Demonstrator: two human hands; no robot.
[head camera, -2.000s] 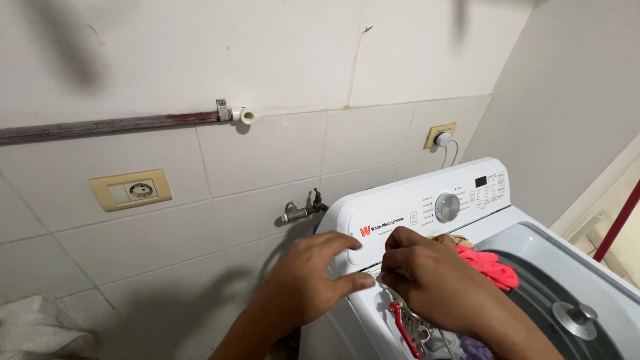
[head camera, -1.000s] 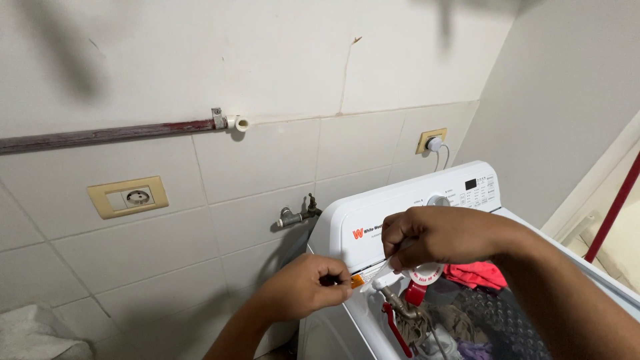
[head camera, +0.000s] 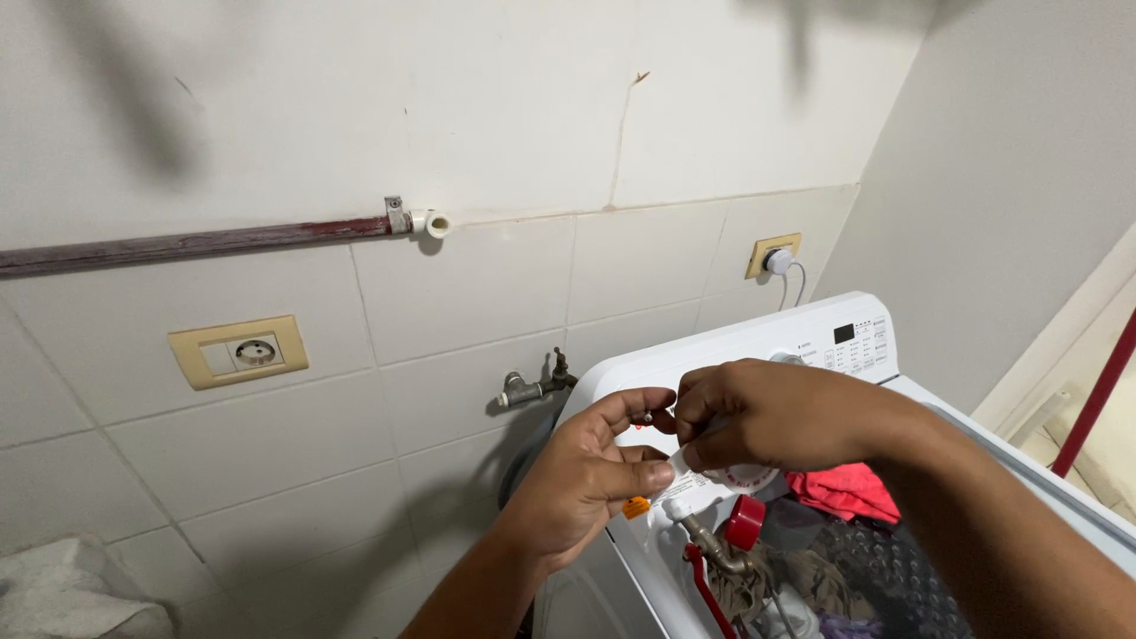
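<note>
Over the washing machine's control panel (head camera: 865, 342), my left hand (head camera: 590, 470) has a small shiny piece (head camera: 648, 415) at its curled fingers. My right hand (head camera: 754, 417) pinches a thin white strip of tape (head camera: 681, 461) beside my left thumb. Partly behind the right hand is a white tape spool (head camera: 753, 477) with red writing, and below it a red plastic cap (head camera: 745, 522). A metal tap (head camera: 710, 541) with a red lever (head camera: 706, 590) lies on the machine's edge, its end white. What the left fingers hold is partly hidden.
Clothes, including a red cloth (head camera: 843, 493), lie in the washer drum. On the tiled wall are a pipe with a white elbow (head camera: 435, 224), an old metal valve (head camera: 532, 389), a socket (head camera: 238, 352) and a plugged-in socket (head camera: 772, 256). A white cloth (head camera: 80, 590) is at lower left.
The hands were together over the panel, came apart a second ago, and are close together again. The red cap and tap, partly covered by the hands at first, show more fully.
</note>
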